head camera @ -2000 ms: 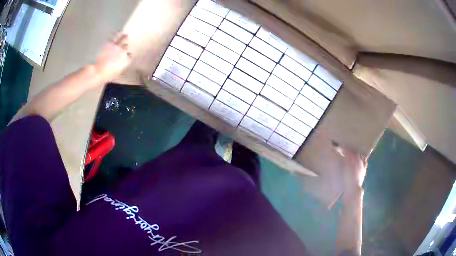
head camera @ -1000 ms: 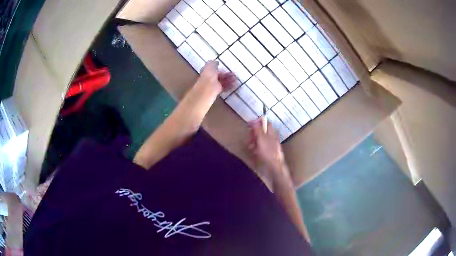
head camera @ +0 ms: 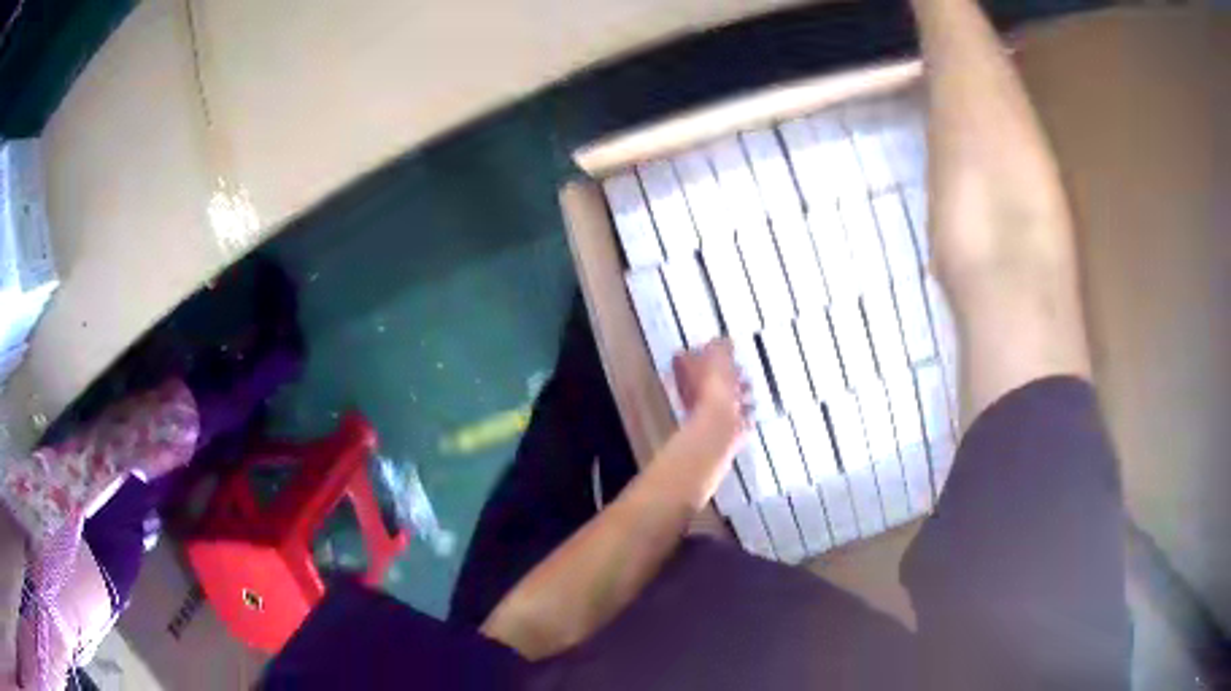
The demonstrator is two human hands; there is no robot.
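Note:
The large brown shipping carton (head camera: 614, 304) stands open in front of me. Rows of slim white unit boxes (head camera: 797, 270) fill it, packed side by side with thin dark gaps. My left hand (head camera: 716, 385) is on the tops of the boxes near the carton's left side. Its fingers are blurred, and whether they grip a box cannot be told. My right forearm reaches up across the carton's right part and hides some boxes. My right hand is cut off by the top edge.
A brown bench surface (head camera: 446, 68) curves across the upper left. A red plastic stool (head camera: 277, 567) stands on the green floor (head camera: 446, 297) at lower left. A person in a floral sleeve (head camera: 101, 452) is at the far left. Brown cardboard (head camera: 1161, 270) is at the right.
The view has turned, so the carton and boxes lie differently in the picture. My right hand has moved off the boxes, upward out of the picture. My left hand remains at the boxes.

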